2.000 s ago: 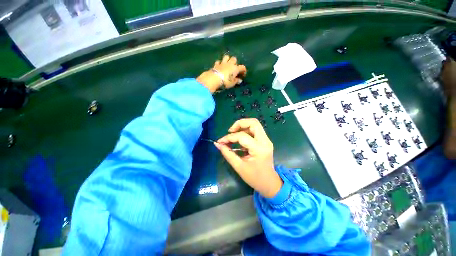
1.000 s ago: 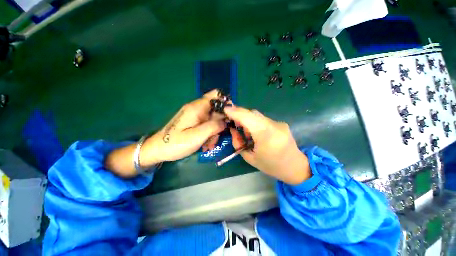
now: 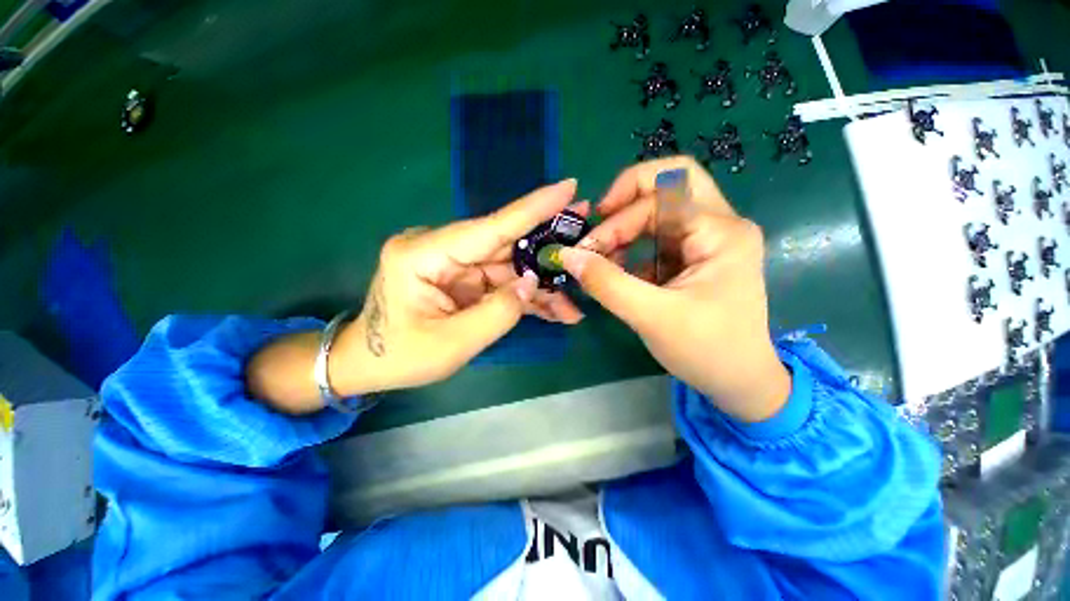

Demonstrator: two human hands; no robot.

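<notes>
A round black housing [image 3: 549, 250] with a yellow-green spot inside is held between both hands, at the middle of the view. My left hand [image 3: 452, 288] grips its left side with thumb and fingers. My right hand [image 3: 681, 264] has its thumb on the housing's right side. A slim tool [image 3: 671, 217], apparently the tweezers, is tucked in the right fingers; its ends are not clear. The blue carrier sheet [image 3: 505, 147] lies on the green belt under and behind the hands.
Rows of black many-armed flex parts [image 3: 716, 82] lie behind right. A white sheet [image 3: 927, 340] with more stands right, below white strips [image 3: 821, 108] and a dark blue sheet [image 3: 939, 41]. Clear trays [image 3: 962, 470] are lower right, a grey-white box [image 3: 53, 470] left, a small unit [image 3: 135, 112] far left.
My left hand has come back from the rear of the belt to meet the right. The housing now shows face-up between the fingers. The view has shifted.
</notes>
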